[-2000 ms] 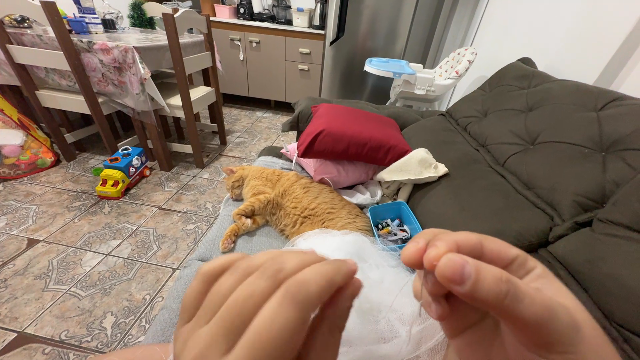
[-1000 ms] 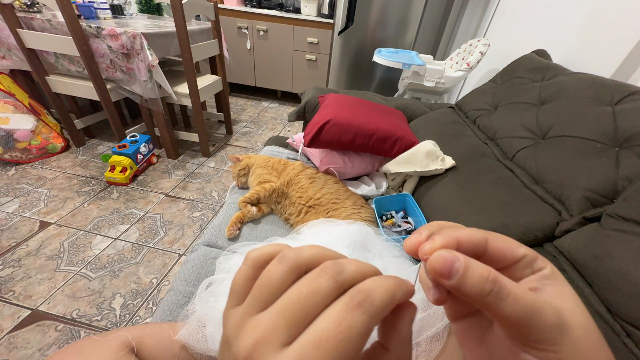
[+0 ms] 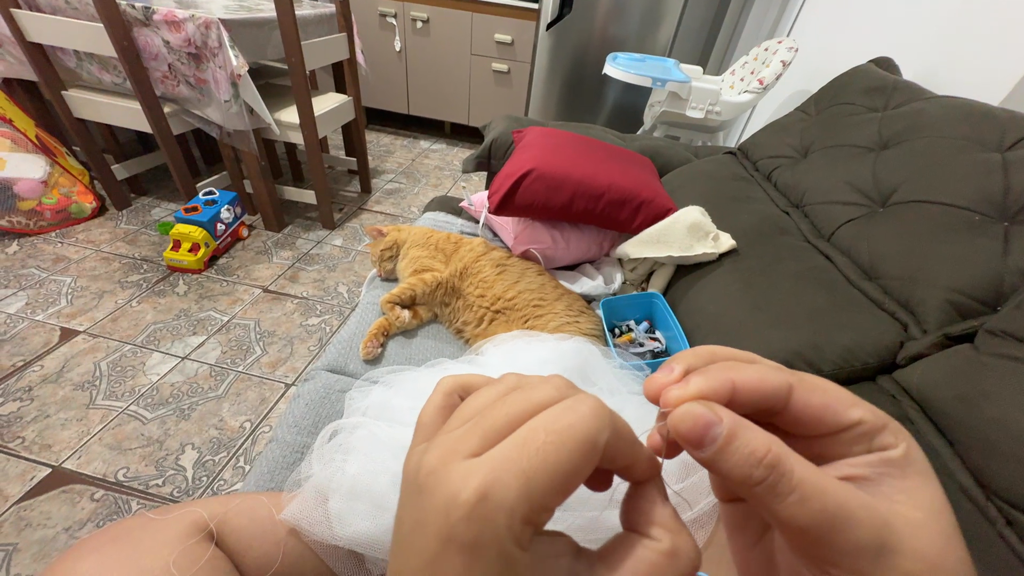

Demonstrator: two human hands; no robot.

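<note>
White tulle fabric (image 3: 376,448) lies bunched over my lap. Above it, my right hand (image 3: 784,456) pinches the end of a fine thread (image 3: 663,448) between thumb and fingertips; whether a needle is there too is hard to tell. My left hand (image 3: 528,472), back toward me, has its thumb and fingers closed around the thread just below and left of the right fingertips. Loose white thread (image 3: 210,524) trails across my bare leg at the lower left. Beyond the right fingertips stands a blue plastic container (image 3: 676,324) holding several spools and small sewing items.
An orange cat (image 3: 496,288) lies on the grey sofa cover (image 3: 320,416) just past the tulle. Red (image 3: 576,180) and pink (image 3: 552,236) cushions are stacked behind it. The dark sofa (image 3: 792,264) extends right. A toy truck (image 3: 204,232) and chairs (image 3: 308,120) stand on the tiled floor.
My left hand has turned, and its fingertips now sit lower, near the thread beneath my right fingertips. My right hand keeps its pinch.
</note>
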